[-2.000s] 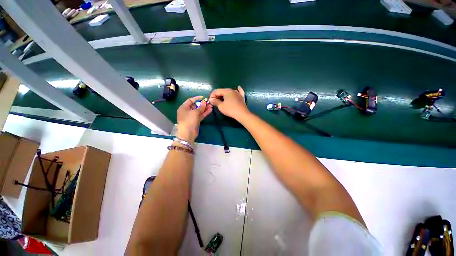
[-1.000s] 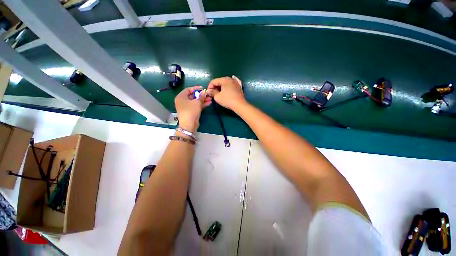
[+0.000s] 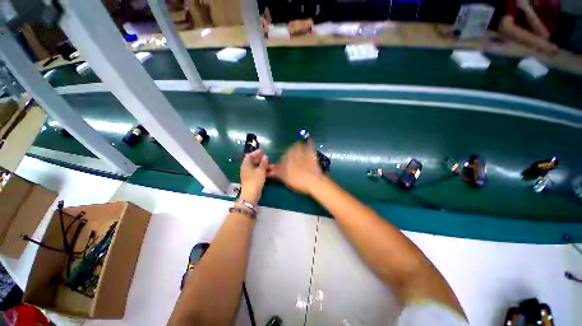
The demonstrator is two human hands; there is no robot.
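Note:
My left hand (image 3: 254, 170) is over the near edge of the green belt, its fingers just below a black unit (image 3: 251, 143). My right hand (image 3: 298, 167) is beside it, blurred, back towards me. Whether either holds anything is unclear. A small board with a bluish glint (image 3: 303, 134) shows just beyond my right hand. A black unit (image 3: 323, 160) shows at that hand's right side, partly hidden. On the bench, a black-and-yellow unit (image 3: 193, 260) is partly behind my left forearm; a black cable lead (image 3: 247, 305) and green board (image 3: 274, 321) lie right of it.
Several units lie along the belt (image 3: 357, 216), including joined ones at right (image 3: 408, 173). An open carton (image 3: 131, 267) at left holds boards and leads. White posts (image 3: 143, 105) cross the left side. More units (image 3: 529, 313) lie at lower right. Another person's arms (image 3: 526, 28) show at far right.
The view has tilted up. The glinting board, earlier at my left fingertips, now shows beyond my right hand. The lead hanging below my hands is no longer visible. My left hand is closer to the black unit.

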